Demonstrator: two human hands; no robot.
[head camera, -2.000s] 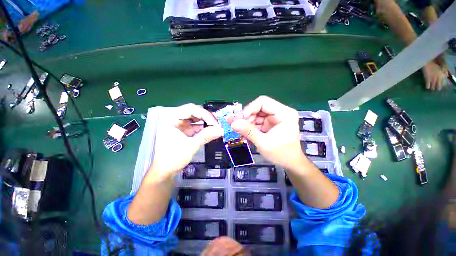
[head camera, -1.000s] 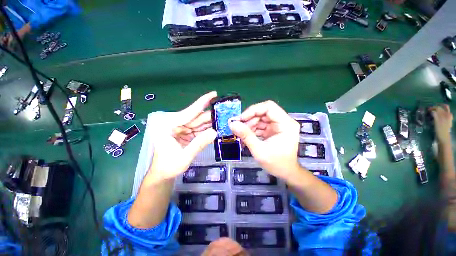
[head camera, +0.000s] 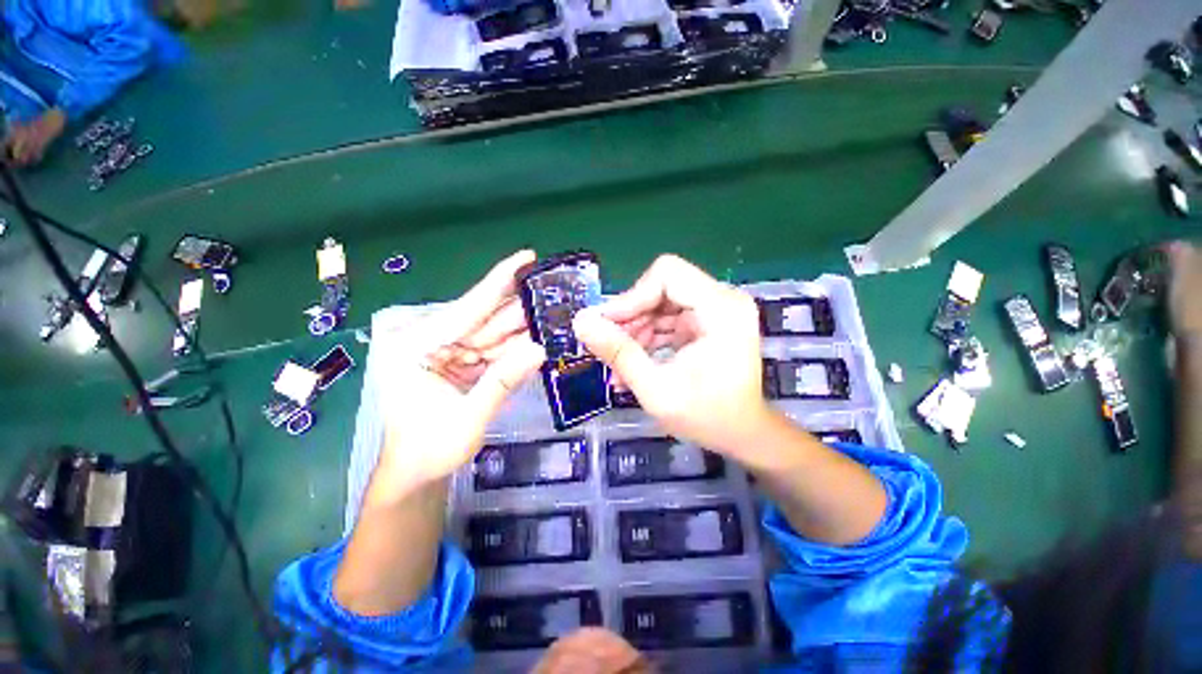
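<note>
My left hand (head camera: 455, 362) holds a black phone housing (head camera: 534, 292) by its left edge, above the blister tray (head camera: 605, 494). A circuit board (head camera: 563, 300) with chips lies in the housing, and a dark LCD screen (head camera: 580, 392) with a bright edge hangs at its lower end, tilted. My right hand (head camera: 679, 345) has thumb and fingertips at the board's right edge; whether they pinch a small part is hidden. More black housings (head camera: 679, 532) lie in the tray pockets.
Board-and-screen pieces lie on the left (head camera: 294, 383) and right (head camera: 1035, 345). Stacked trays (head camera: 527, 95) stand across the belt. A pale post (head camera: 982, 178) slants at right. A cable (head camera: 143, 402) and black box-like item (head camera: 145, 527) are at left. Other people's arms show at upper left and right.
The board has gone from between my hands into the housing, which my left hand now holds. Since a second ago, the housing has tilted and shifted slightly left. The board looks darker, less blue.
</note>
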